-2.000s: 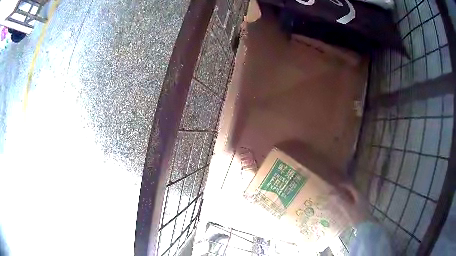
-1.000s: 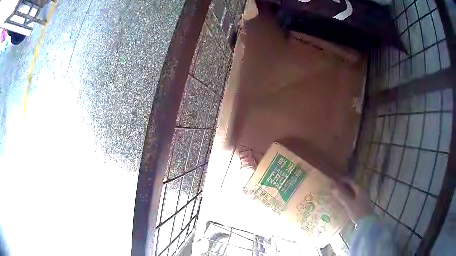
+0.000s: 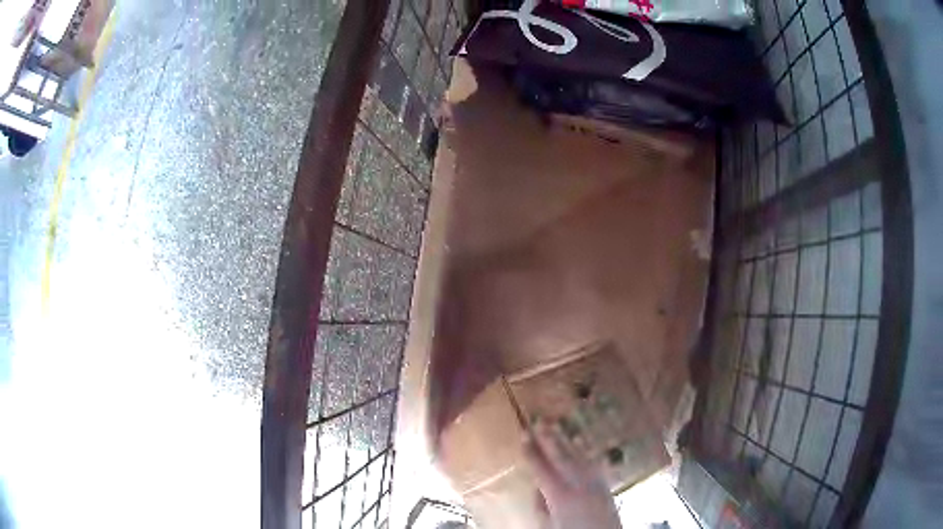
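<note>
A small brown carton (image 3: 600, 408) lies turned at the near end of the mesh cage, with two faces showing and small dark printed marks on one. A blurred hand, which looks like my right hand (image 3: 567, 477), reaches up from the bottom edge with its fingers over the carton's near part. Whether it grips the carton or only touches it is unclear. My left hand cannot be made out; the bottom edge is partly washed out by glare.
A brown cardboard liner (image 3: 564, 227) covers the cage bottom. A dark poly mailer (image 3: 662, 62) with white curly print lies at the far end, with a white poly mailer (image 3: 703, 10) beyond it. Rusty frame bars (image 3: 295, 269) and wire mesh (image 3: 807, 310) flank both sides.
The carton has turned, and its green panel no longer shows. My right hand has moved left from its side. My left fingers are no longer seen. The view has shifted, showing more of the far mailers.
</note>
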